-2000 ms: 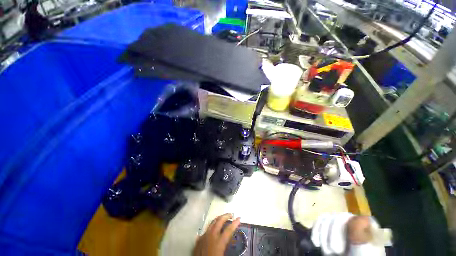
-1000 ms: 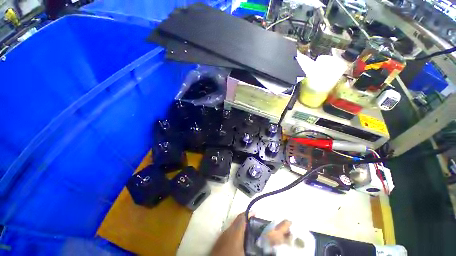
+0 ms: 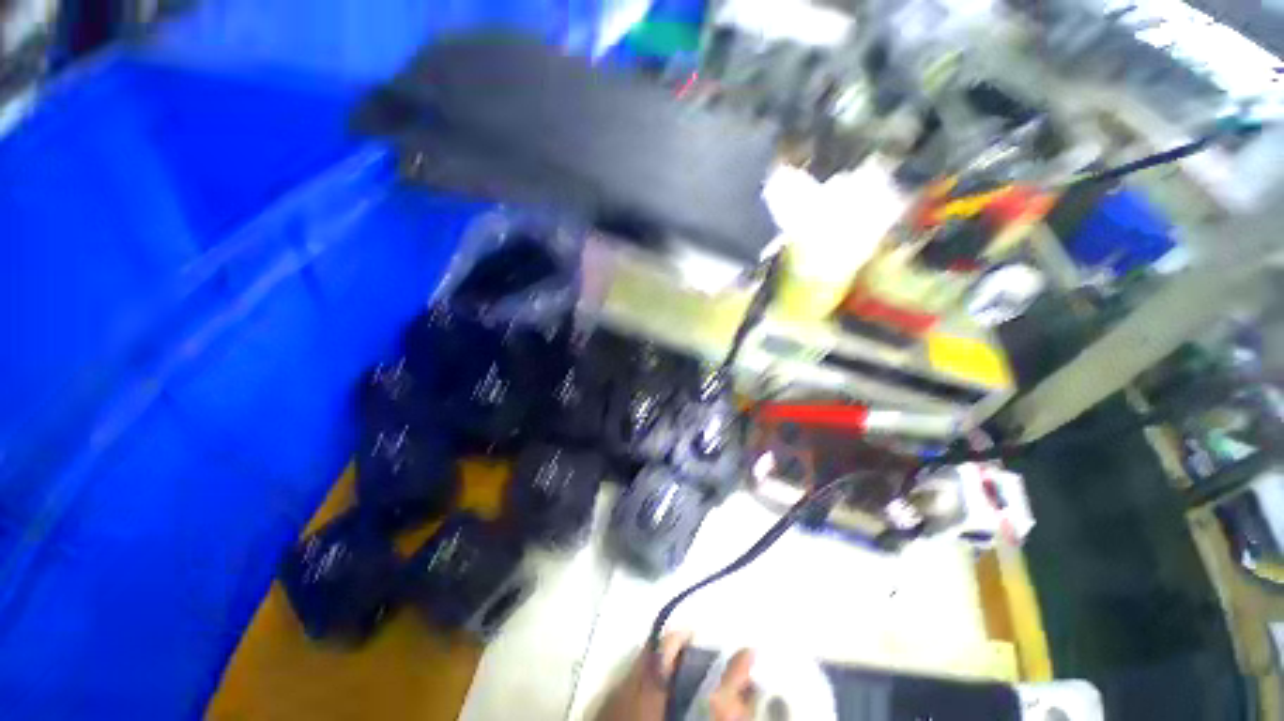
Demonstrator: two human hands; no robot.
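The frame is blurred. A black power strip point(image 3: 929, 696) lies across the bottom edge, partly cut off, with a white end at its right. My right hand point(image 3: 768, 690), in a white glove with bare fingertips showing, is at the strip's left part, around a dark block-like piece. My left hand point(image 3: 641, 687), bare, touches the left side of that piece and is cut off by the bottom edge. A black cable point(image 3: 760, 547) rises from between the hands and curves right towards the dark test box point(image 3: 831, 472). Exact finger contact is unclear.
Several black socket blocks point(image 3: 549, 486) stand at left on an orange board point(image 3: 338, 676). A blue bin point(image 3: 183, 380) fills the far left. Black sheets point(image 3: 592, 141) overhang behind. A beige tester point(image 3: 873, 369), red-and-white probe point(image 3: 845, 418) and white test socket point(image 3: 997, 503) stand behind; a green conveyor point(image 3: 1127, 578) runs right.
My gloved right hand has moved left along the strip to my left hand, with the cable now rising there. Since the last earlier frame, the view has shifted and blurred; the hands stay together.
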